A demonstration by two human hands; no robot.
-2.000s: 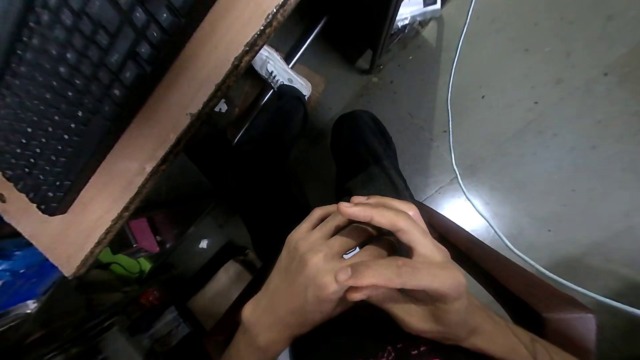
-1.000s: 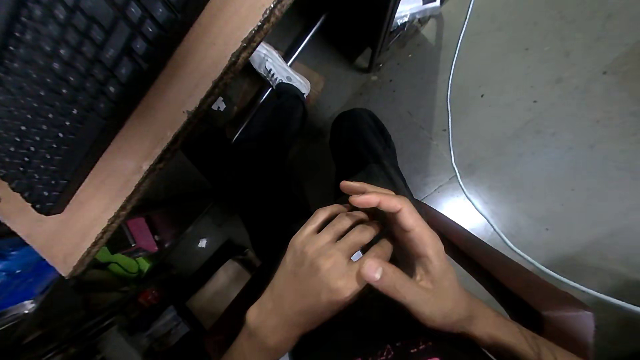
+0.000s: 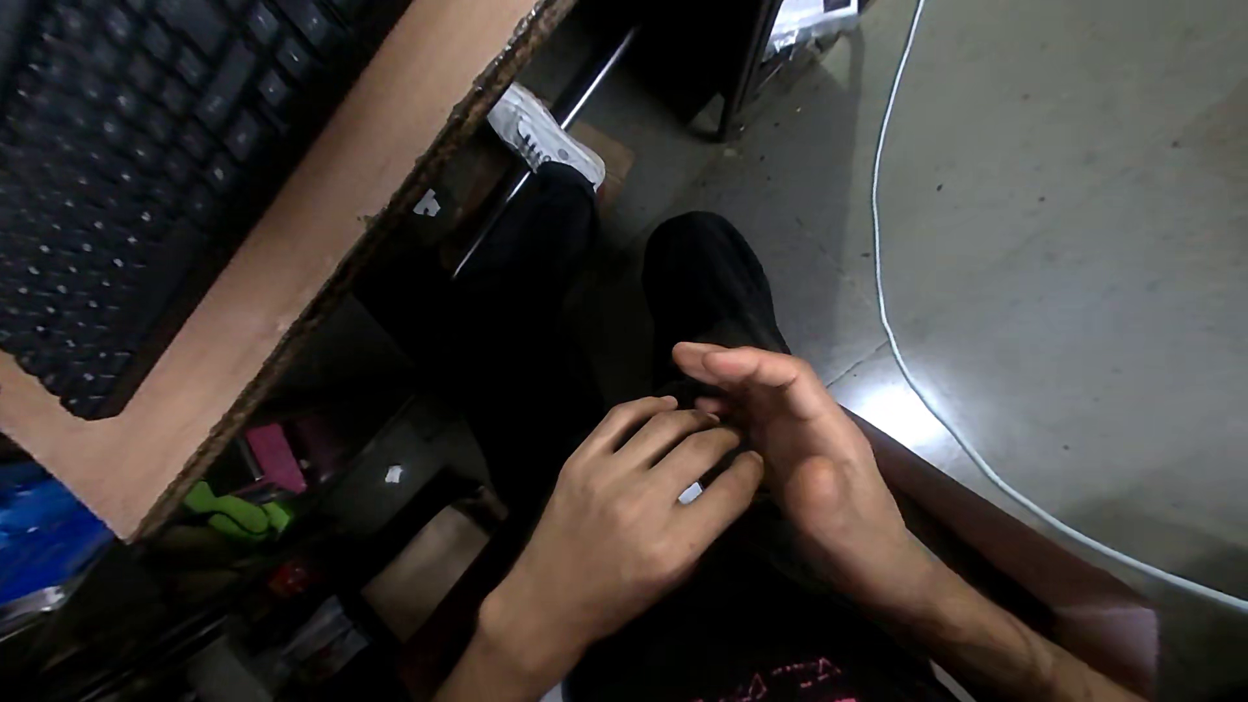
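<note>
My left hand point(image 3: 634, 497) rests over my lap, back upward, its fingers slightly spread and bent toward the right. Between two of its fingers shows a small whitish spot; whether it is a ring or something behind them I cannot tell. Beside it on the right is my right hand point(image 3: 819, 458), palm turned toward the left hand, fingers curled and thumb bent. The fingertips of the two hands are close together; whether they touch is hard to see. Neither hand visibly holds anything.
A black keyboard point(image 3: 166, 166) lies on a wooden desk point(image 3: 322, 224) with a rough edge. A white shoe point(image 3: 546, 141) is beside a metal bar. A white cable point(image 3: 882, 292) crosses the floor right of a brown armrest point(image 3: 1033, 556). Green and pink items lie under the desk.
Two seconds ago my hands were clasped closely, the right fingers over the left. Now the right hand has drawn back to the right, and its palm shows more.
</note>
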